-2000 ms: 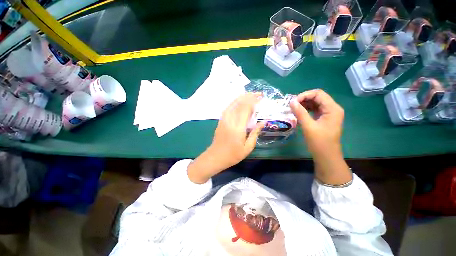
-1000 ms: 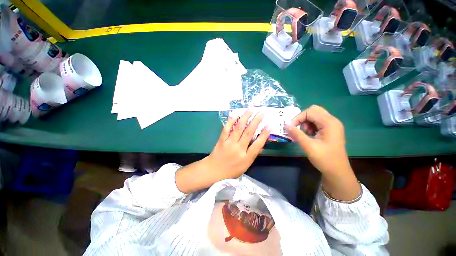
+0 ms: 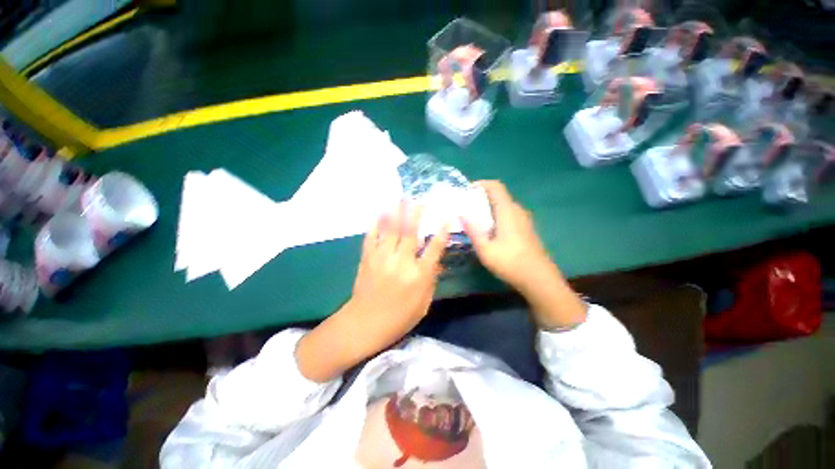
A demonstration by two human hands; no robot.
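Observation:
A white paper sleeve (image 3: 445,212) lies at the bench's front edge over a crumpled clear plastic bag (image 3: 428,174). My left hand (image 3: 395,266) presses on its left part with spread fingers. My right hand (image 3: 509,240) holds its right end, thumb and fingers on the paper. A dark printed edge shows below the sleeve; the rest of the print is hidden. A fan-shaped stack of white sleeve blanks (image 3: 311,203) lies to the left, close to the bag. The picture is slightly blurred.
Smartwatch display boxes (image 3: 460,114) stand in rows at the right on the green bench (image 3: 302,298). Nested sleeves (image 3: 119,209) lean at the far left. A yellow edge strip (image 3: 265,107) runs behind. Below the bench are a red bag (image 3: 778,291) and a blue stool (image 3: 78,394).
The view has swung, shifting the bench items left and lower. My right hand has gone from pinching the sleeve's edge to lying closer around its right end, nearer my left hand.

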